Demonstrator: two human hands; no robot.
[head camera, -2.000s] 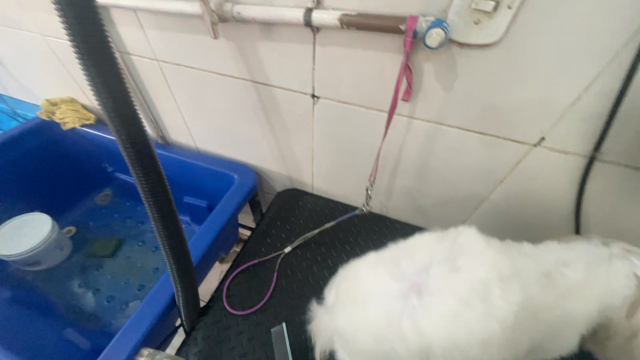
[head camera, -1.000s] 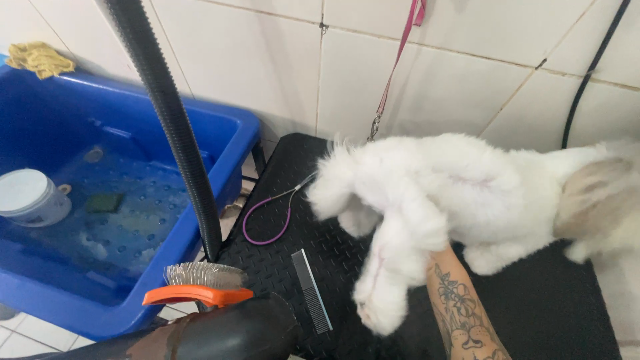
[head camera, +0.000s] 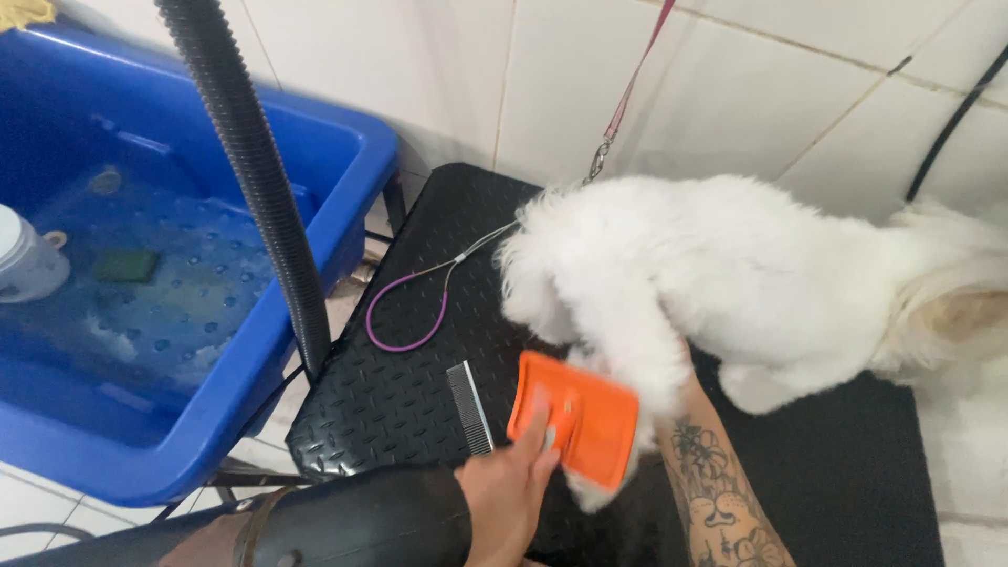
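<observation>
A white long-haired dog (head camera: 709, 260) stands on the black textured grooming table (head camera: 378, 425), its rear toward the left. My left hand (head camera: 512, 465) is wrapped around an orange slicker brush (head camera: 583, 417), whose back faces me; the brush lies against the fur of the dog's hind leg (head camera: 630, 339). The tattooed right arm reaches under the dog behind that leg; my right hand (head camera: 681, 354) is mostly hidden by fur, so its grip does not show. A metal comb (head camera: 470, 409) lies on the table left of the brush.
A purple-covered loop (head camera: 405, 346) lies on the table, with a pink strap (head camera: 638, 79) above. At left stand a blue tub (head camera: 346, 197) holding a plastic container (head camera: 27, 260) and a green sponge (head camera: 126, 265). A black corrugated hose (head camera: 252, 173) and a dark cylinder (head camera: 362, 516) cross the view.
The orange brush has moved right, from above the dark cylinder to the dog's hind leg, with its bristles turned away from view. My left hand has come into view on it.
</observation>
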